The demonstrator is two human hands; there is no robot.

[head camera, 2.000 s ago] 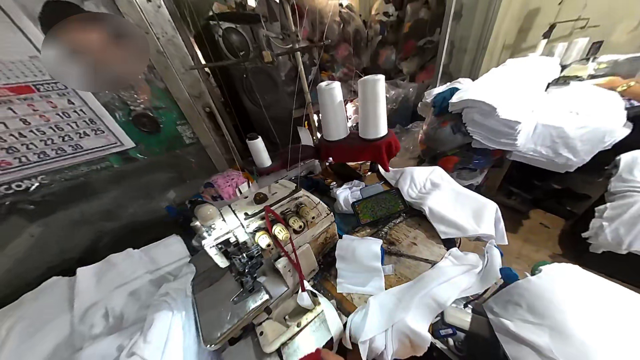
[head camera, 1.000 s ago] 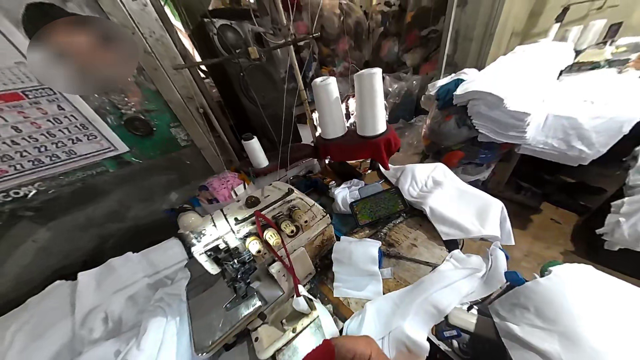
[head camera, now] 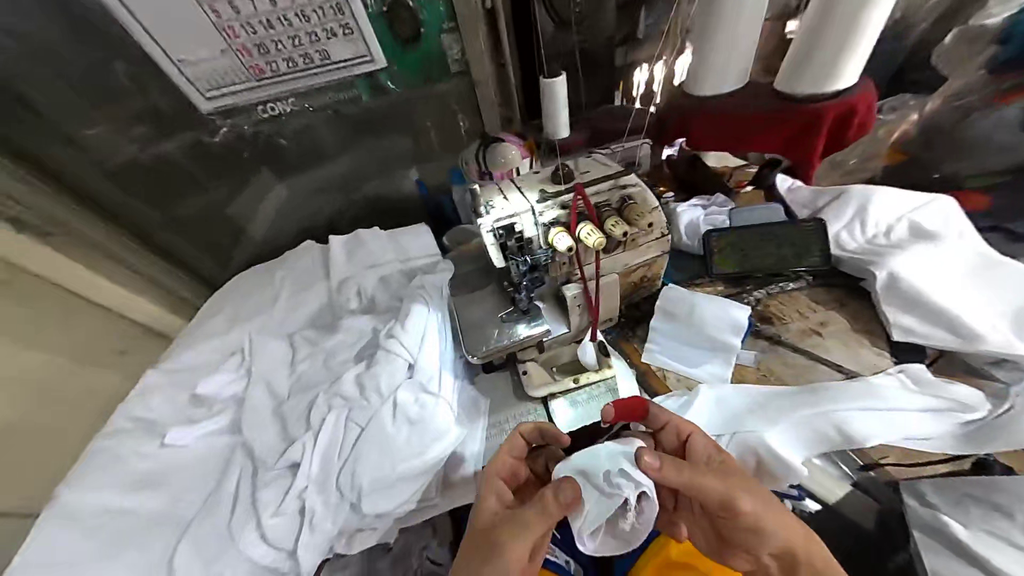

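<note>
Both hands hold a small gathered piece of white fabric [head camera: 604, 500] low in the view, in front of an overlock sewing machine [head camera: 572, 232]. My left hand [head camera: 520, 500] pinches its left side, with the thumb on top. At its right edge is the thumb of my right hand [head camera: 708, 484], whose index fingertip has a red wrap [head camera: 626, 410]. Something dark lies between the fingertips; what it is cannot be told. A red cord [head camera: 593, 272] hangs down the machine's front from its tension dials. The machine's presser foot [head camera: 522, 312] stands free of my hands.
White cloth is heaped [head camera: 320, 400] left of the machine. To the right lie a small white fabric square [head camera: 696, 334], a dark phone [head camera: 768, 248] and long white cloth pieces [head camera: 848, 412]. Large thread cones [head camera: 728, 44] stand on red cloth behind. A wall calendar hangs at the upper left.
Both hands are now in view with the white fabric piece; one second ago only part of a hand with red at the fingertip showed at the bottom edge. The view has turned down and left.
</note>
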